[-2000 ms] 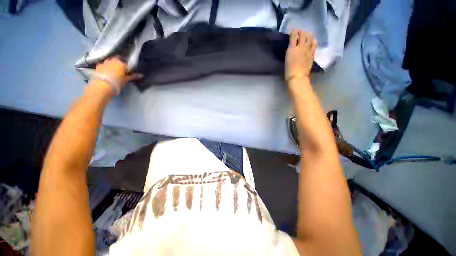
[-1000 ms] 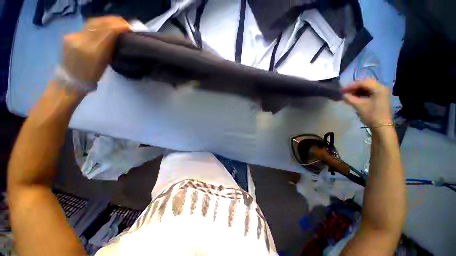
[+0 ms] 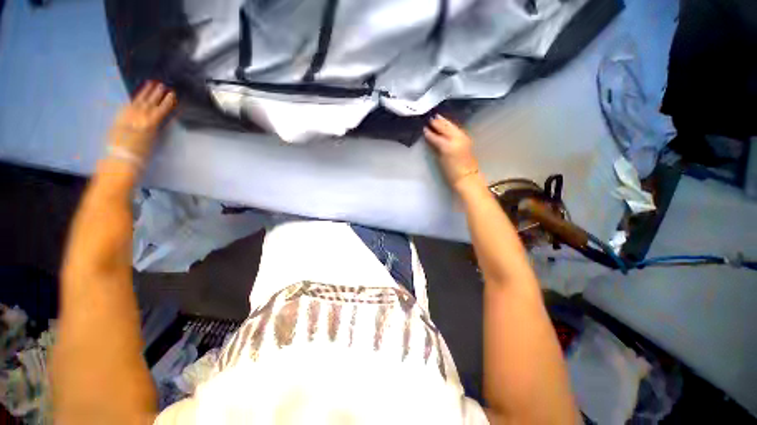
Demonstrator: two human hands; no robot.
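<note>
The dark jacket body with its pale grey-white inner side up (image 3: 373, 50) lies on the table across the top of the view. Narrow dark strips cross the pale interlining, and a wide dark band runs along its near edge. A pale flap (image 3: 311, 120) hangs at that edge. My left hand (image 3: 145, 116) rests its fingertips on the dark left part, with nothing gripped that I can see. My right hand (image 3: 451, 148) has its fingers at the near dark edge, right of the flap; whether it pinches the cloth is unclear.
The steam iron (image 3: 539, 214) sits right of my right forearm, with a blue hose (image 3: 689, 260) running right. A crumpled blue-grey cloth (image 3: 635, 116) and a white scrap (image 3: 632, 189) lie at the table's right. A dark heap (image 3: 718, 75) is at the upper right. Pale plastic (image 3: 170, 232) shows below the table.
The dark piece held stretched between both hands now lies down and the jacket is spread with its pale side showing. Both hands have lowered to the table; the right has moved left.
</note>
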